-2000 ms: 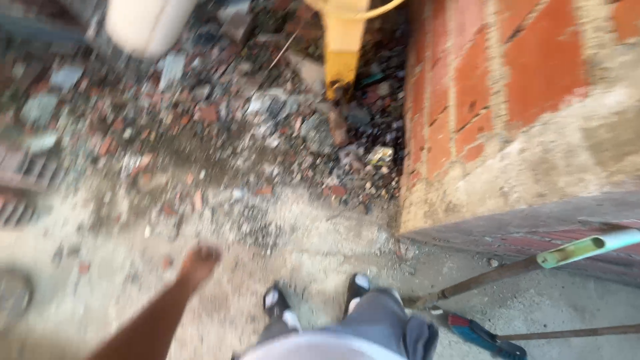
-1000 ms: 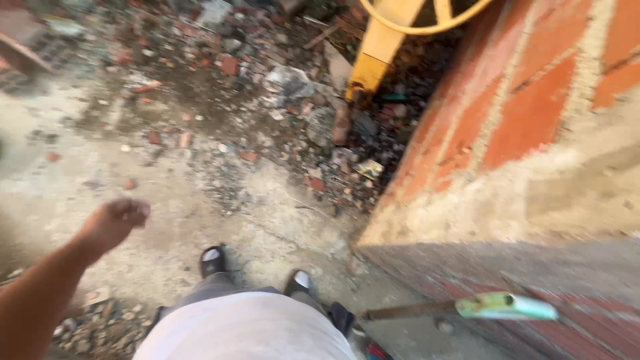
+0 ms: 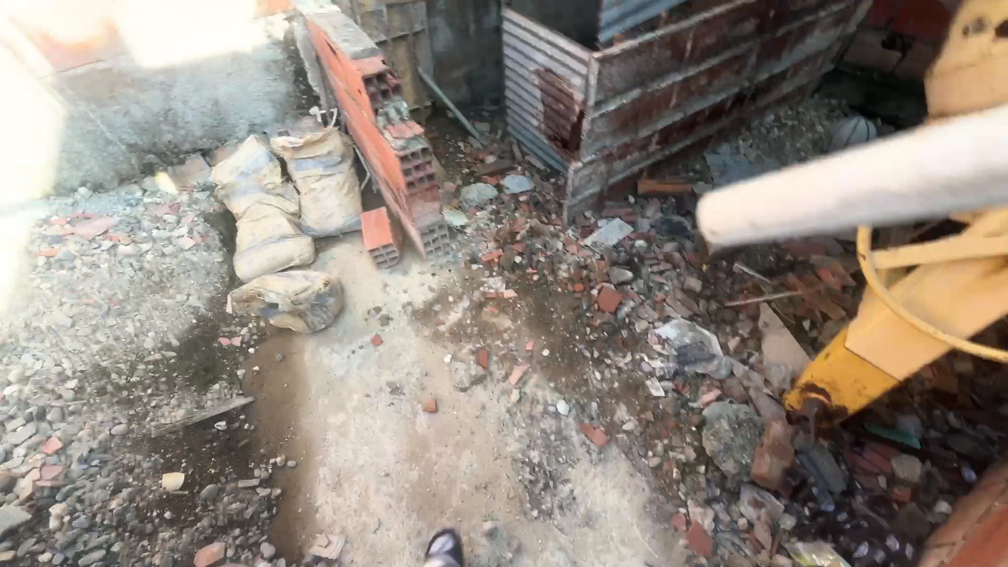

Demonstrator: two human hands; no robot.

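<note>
Neither my left hand nor my right hand shows in the head view now. One sandaled foot (image 3: 445, 547) is at the bottom edge, on a dusty concrete path (image 3: 394, 457). Off to the right stands a yellow metal machine frame (image 3: 882, 346) with a curved rim, and a pale rounded cylinder (image 3: 850, 177) juts in above it. Filled woven sacks (image 3: 327, 181) lean by the wall at the upper left, with a crumpled sack (image 3: 291, 299) on the ground in front of them.
Broken brick and stone rubble (image 3: 630, 315) covers the ground at the right. A hollow-brick wall end (image 3: 409, 173) and a loose hollow brick (image 3: 379, 236) stand beyond the path. Rusty corrugated metal panels (image 3: 669, 102) are farther back. Gravel (image 3: 94, 354) and a wood strip (image 3: 203, 415) lie left.
The view has swung up and left. The left hand, seen over the ground in both earlier frames, is out of sight, as is the pale green-ended pole beside the brick wall.
</note>
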